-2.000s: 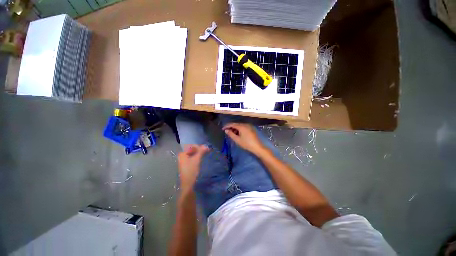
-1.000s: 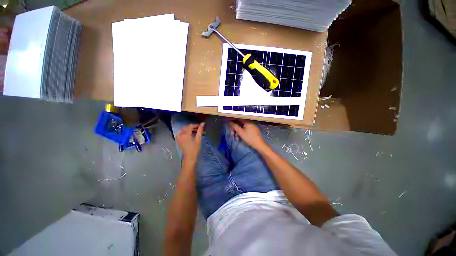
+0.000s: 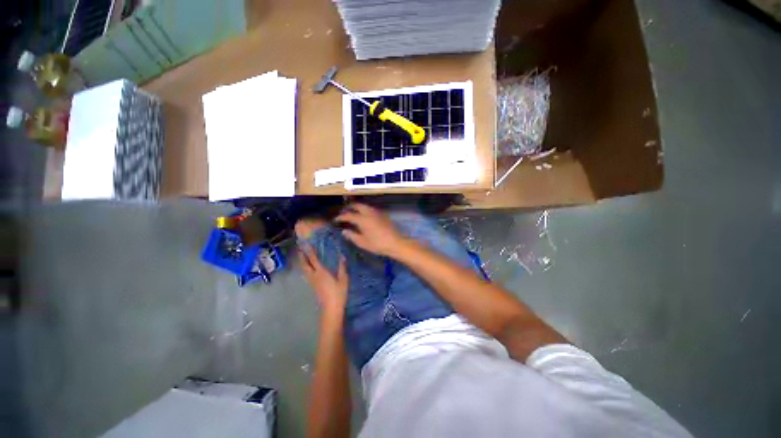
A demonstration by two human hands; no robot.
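A small solar panel (image 3: 368, 141) lies dark side up near the worktable's front edge. A yellow-and-black handled scraper (image 3: 398, 121) with a metal angled head lies across it. A narrow white strip (image 3: 334, 175) lies over the panel's lower part and sticks out to the left. My left hand (image 3: 324, 272) rests on my left thigh, fingers spread, with nothing visible in it. My right hand (image 3: 368, 228) is over the same leg near the knee, fingers bent; whether it holds anything is not clear.
White sheets (image 3: 251, 141) lie left of the panel, with a panel stack (image 3: 94, 141) farther left. Another stack (image 3: 420, 30) stands behind. A scrap box (image 3: 591, 128) with stringy trimmings is at right. Blue bins (image 3: 229, 250) are below the table. Bottles (image 3: 47, 73) stand at far left.
The view has shifted, bringing bottles into sight. My right hand has moved left across to my left leg, close to my left hand. My left hand now lies spread on the thigh.
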